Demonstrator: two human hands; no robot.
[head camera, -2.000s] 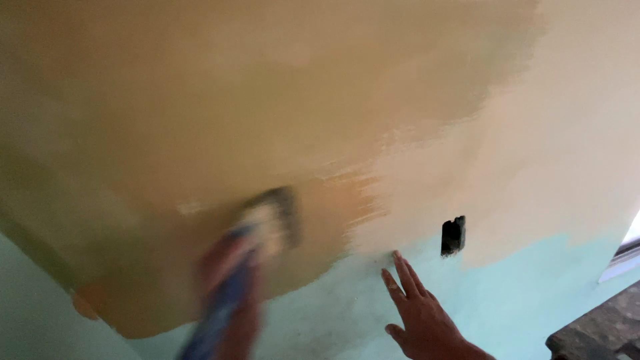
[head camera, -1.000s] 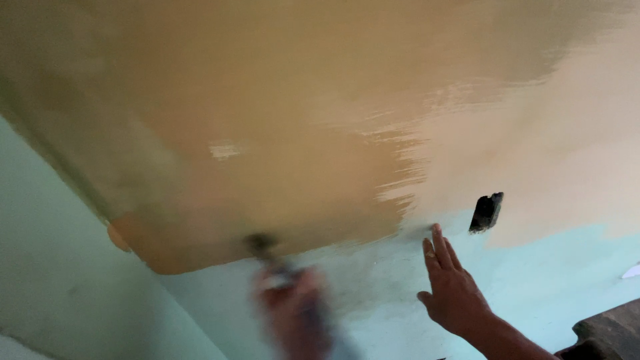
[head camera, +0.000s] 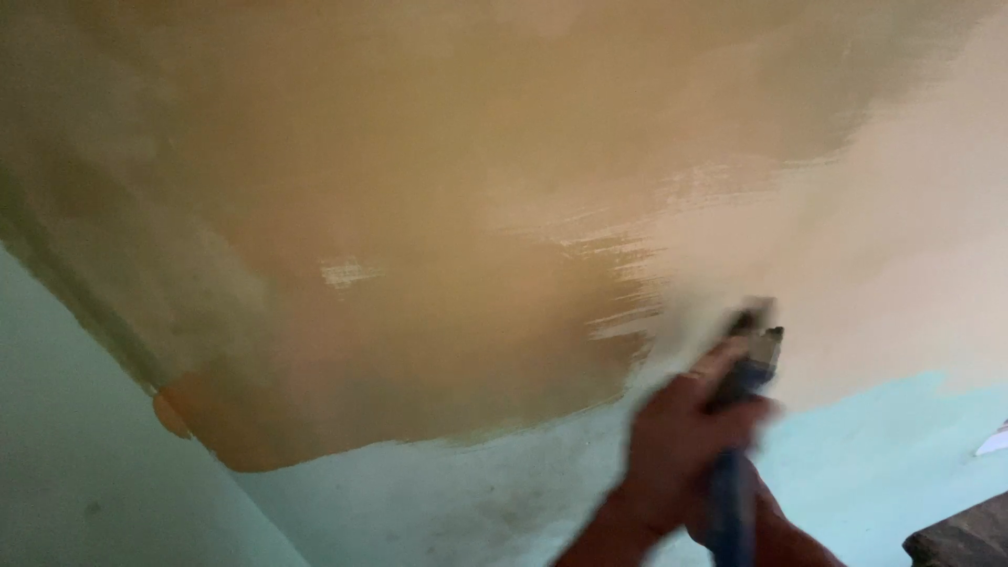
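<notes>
My left hand (head camera: 677, 449) is closed around the blue handle of a paintbrush (head camera: 732, 504). The brush's metal ferrule and dark bristles point up toward the wall (head camera: 457, 236), beside a dark opening (head camera: 752, 311) in it; motion blurs them. Behind the left hand is my right hand (head camera: 765, 504), mostly hidden, its forearm running to the lower right. Fingertips show just left of the brush, but whose they are is unclear. Ochre-brown paint covers much of the wall, ending in ragged streaks against paler beige, with light turquoise below.
A turquoise adjoining wall (head camera: 71, 441) meets the painted one at a corner on the left, where an orange patch (head camera: 228, 425) laps the edge. At the lower right is a dark, rough-looking surface (head camera: 965, 531), with a small pale object (head camera: 994, 441) above it.
My left hand has moved right with the paintbrush, from the lower ochre edge to the dark opening. It now overlaps my right hand, which showed spread fingers against the wall before.
</notes>
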